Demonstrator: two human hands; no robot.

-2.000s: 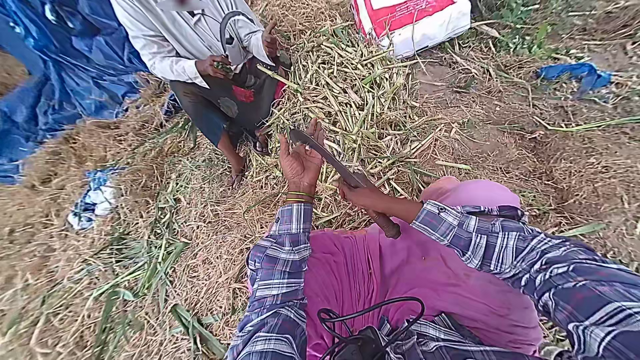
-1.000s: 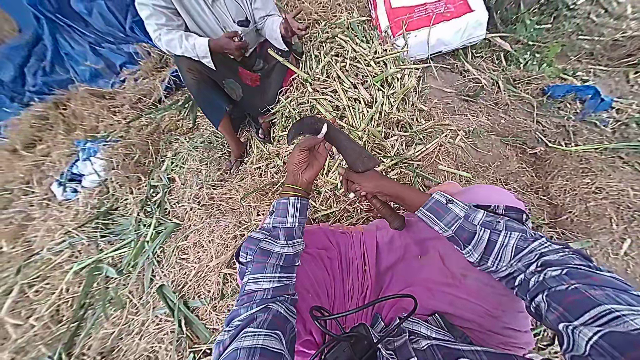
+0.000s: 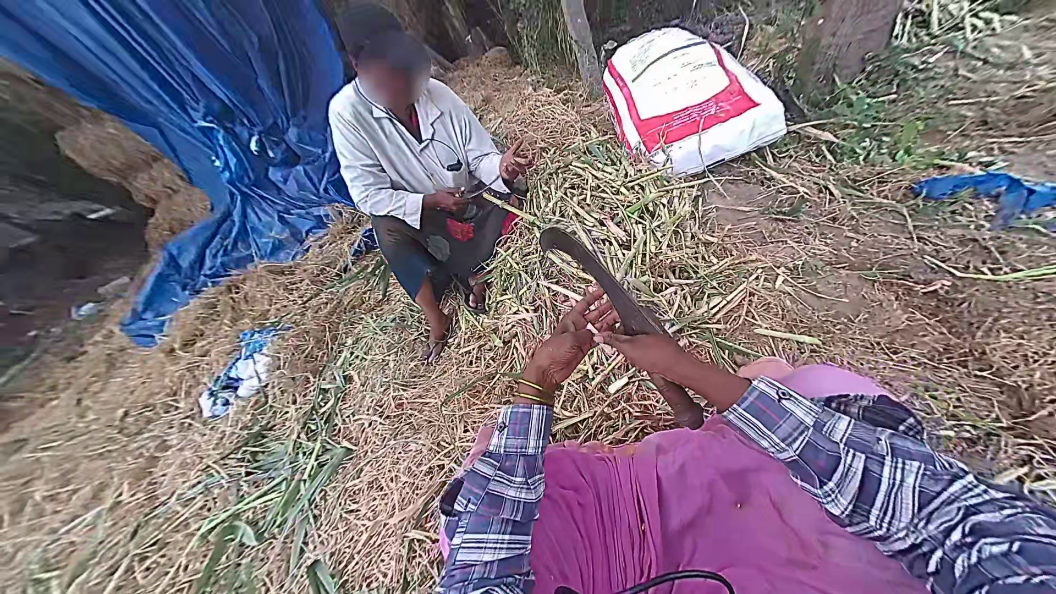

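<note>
My right hand [image 3: 656, 353] lies over a large dark knife with a hooked tip [image 3: 606, 285], where blade meets handle; its thick wooden handle [image 3: 681, 403] sticks out below the palm. The blade points up and left, away from my lap. My left hand [image 3: 568, 342] meets the right fingertips beside the blade, fingers partly spread. A small pale piece [image 3: 596, 330] shows between the fingertips; which hand grips it is unclear. Cut green and pale stalks [image 3: 652, 214] are heaped under and beyond the knife.
A person in a white shirt [image 3: 379, 153] squats ahead on the left, a thin stalk and a tool in hand. Behind hangs a blue tarpaulin [image 3: 239, 107]. A white and red sack [image 3: 701, 107] lies beyond the stalks. Dry straw [image 3: 396, 478] covers the ground at left.
The pale piece, held up in my left fingers a second ago, is now lower, between both hands. The blade's broad face has turned edge-on. The view has tilted up.
</note>
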